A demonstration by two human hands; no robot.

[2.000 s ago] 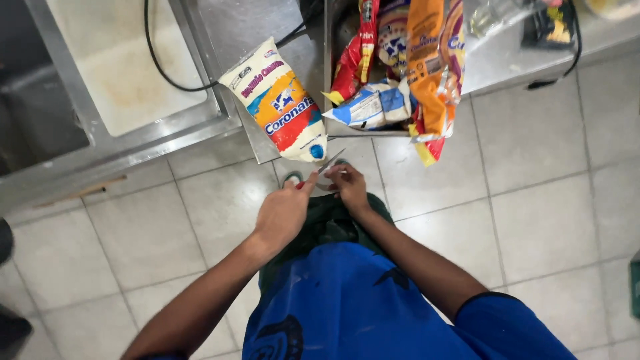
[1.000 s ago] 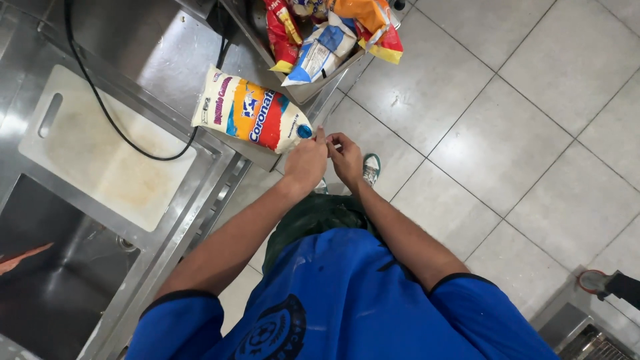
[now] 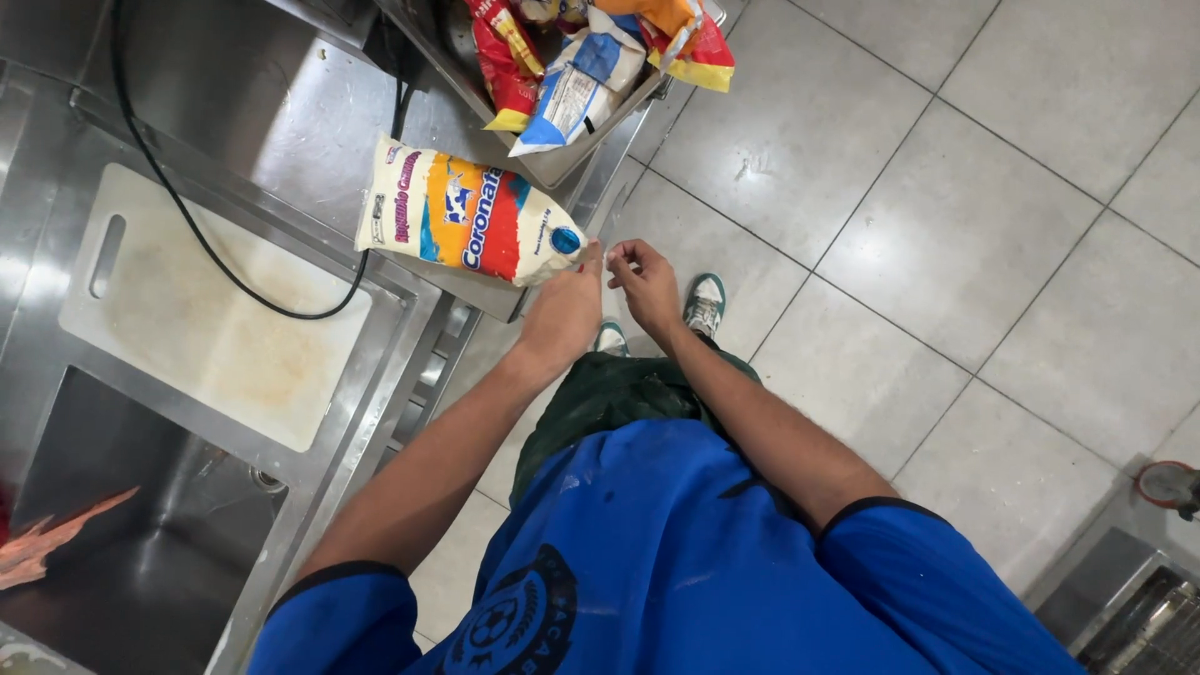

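Note:
My left hand [image 3: 565, 309] is beside the tip of a full plastic Coronata pouch [image 3: 473, 220], which lies on the steel counter's edge. A small red bit shows at its fingers; in the earliest frame this hand holds a red-handled blade, now mostly hidden. My right hand [image 3: 647, 281] is just to the right, its fingers curled and thumb near the fingertips; whether something small is between them cannot be told. Above the pouch, a metal tray [image 3: 561, 171] holds several crumpled red, orange and blue-and-white plastic packages [image 3: 581, 84].
A white cutting board [image 3: 225, 309] lies on the steel sink unit at the left, crossed by a black cable [image 3: 187, 216]. Below it is the sink basin [image 3: 159, 525], with a reddish piece [image 3: 56, 539] in it. Metal equipment [image 3: 1139, 609] stands at the lower right.
The view has turned and shifted, bringing the sink into sight. The blade seen between my hands two seconds ago is now mostly hidden. My hands remain close together by the pouch tip.

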